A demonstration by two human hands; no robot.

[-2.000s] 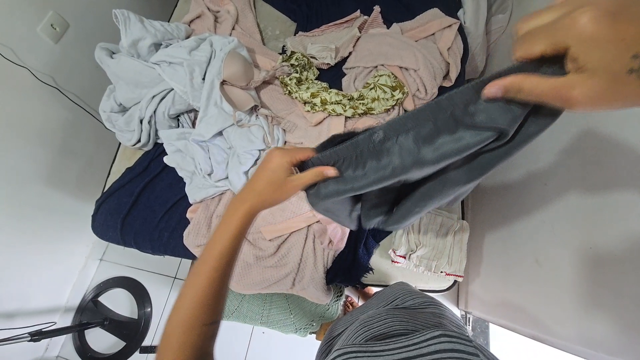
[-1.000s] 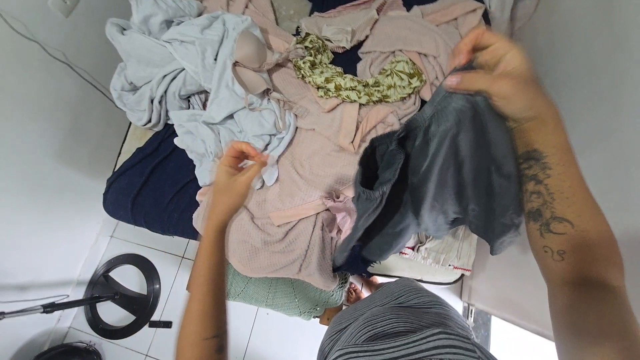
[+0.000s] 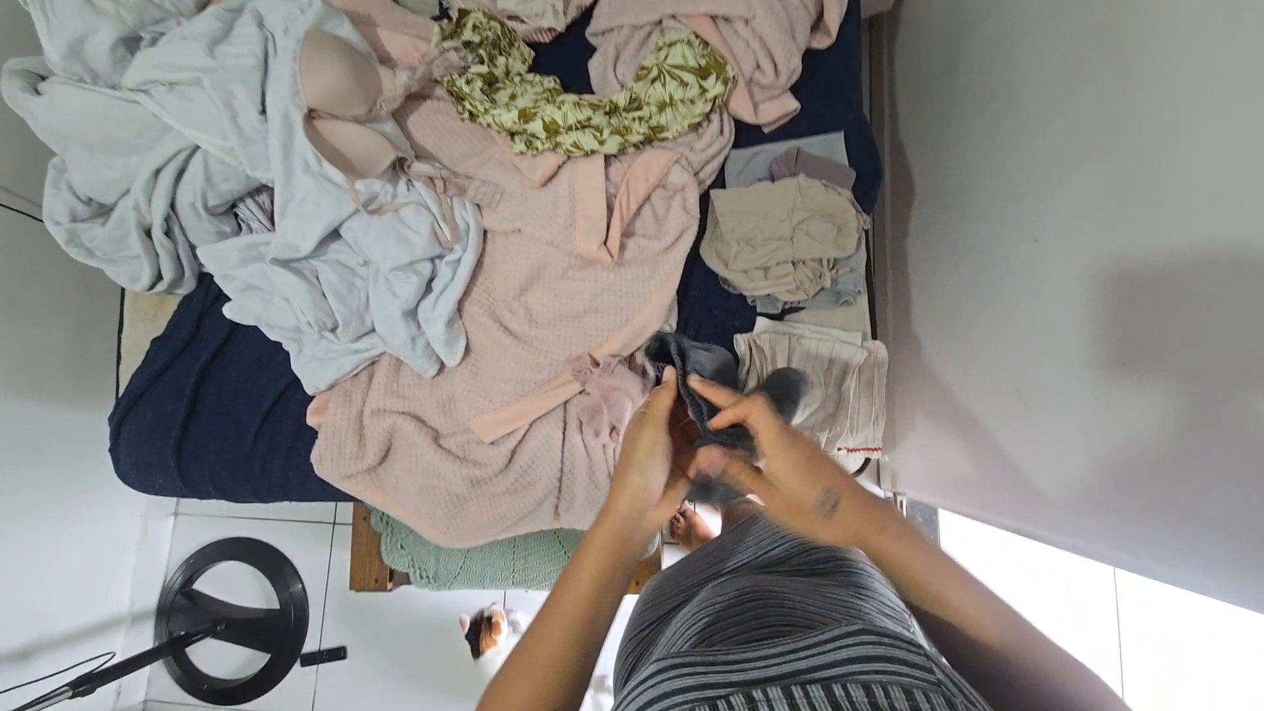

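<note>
A dark grey cloth garment [image 3: 706, 360] is bunched between both hands, near the bed's front edge. My left hand [image 3: 652, 449] grips its left side, thumb on top. My right hand [image 3: 765, 444] is at its right side, slightly blurred, with fingers on the fabric. Just beyond lies a pink textured robe [image 3: 513, 346] with a belt. To the right rest a striped cream cloth [image 3: 825, 385] and a small pile of folded beige and grey clothes [image 3: 785, 237]. A green and white patterned garment [image 3: 592, 114] lies farther back, and a beige bra [image 3: 341, 94] is on pale grey fabric [image 3: 346, 276].
Navy bedding [image 3: 207, 415] covers the bed, with a wall [image 3: 1066, 276] along its right side. Below are a wooden bench [image 3: 370, 553] with green knitted cloth [image 3: 474, 558], a black round stand base [image 3: 232, 622], a remote control [image 3: 324, 656] and a cat [image 3: 487, 632] on the tiled floor.
The dark grey garment hung loosely from my right hand and is now bunched up small. My left hand, apart from it a second ago, has come in to grip it. The view has shifted.
</note>
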